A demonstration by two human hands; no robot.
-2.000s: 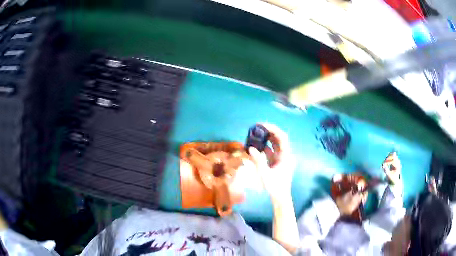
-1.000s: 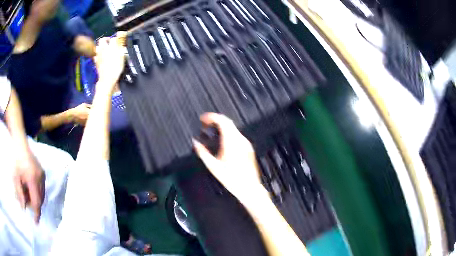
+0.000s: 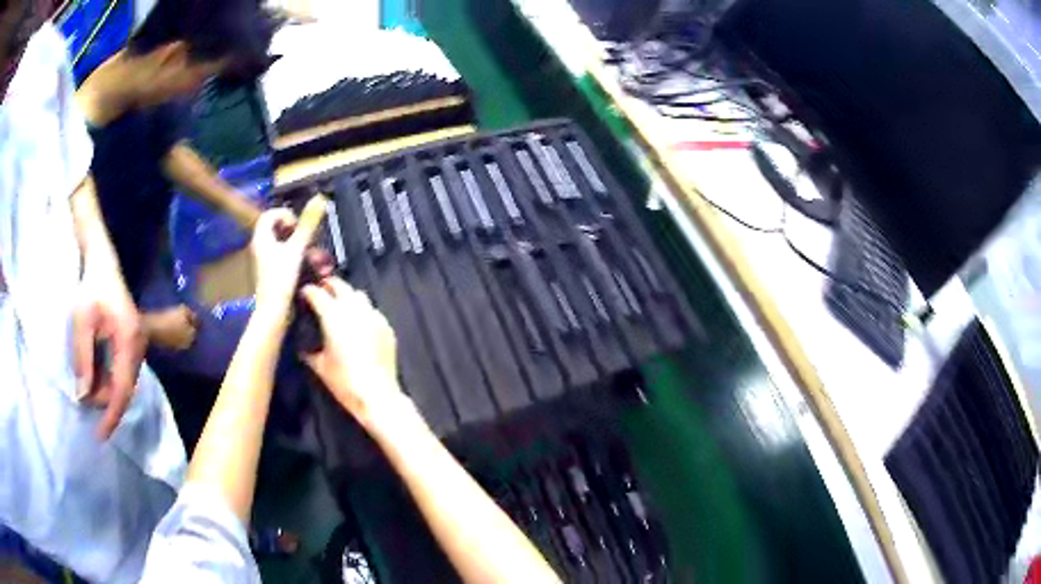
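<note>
A large black ribbed tray (image 3: 468,342) lies in front of me, with slim black legs (image 3: 471,196) in the grooves of its far and right parts. The grooves at its near left show no legs. My left hand (image 3: 277,253), with a yellow wrap on one finger, is at the tray's left edge; whether it holds a part is unclear. My right hand (image 3: 356,348) is curled close beside it around a small dark part (image 3: 306,329), partly hidden by the fingers. A dark reddish bit shows between the two hands, too blurred to name.
Stacked trays (image 3: 377,114) stand beyond the tray. Below it, another tray (image 3: 582,513) holds dark parts. A dark green strip (image 3: 731,456) runs along the right, then a pale ledge with cables and a keyboard (image 3: 864,274). Two people are at left, one with a hand (image 3: 109,354) hanging near.
The view has swung from the orange fixture to the black trays at left. My right hand has moved left over the tray to my left hand at its edge.
</note>
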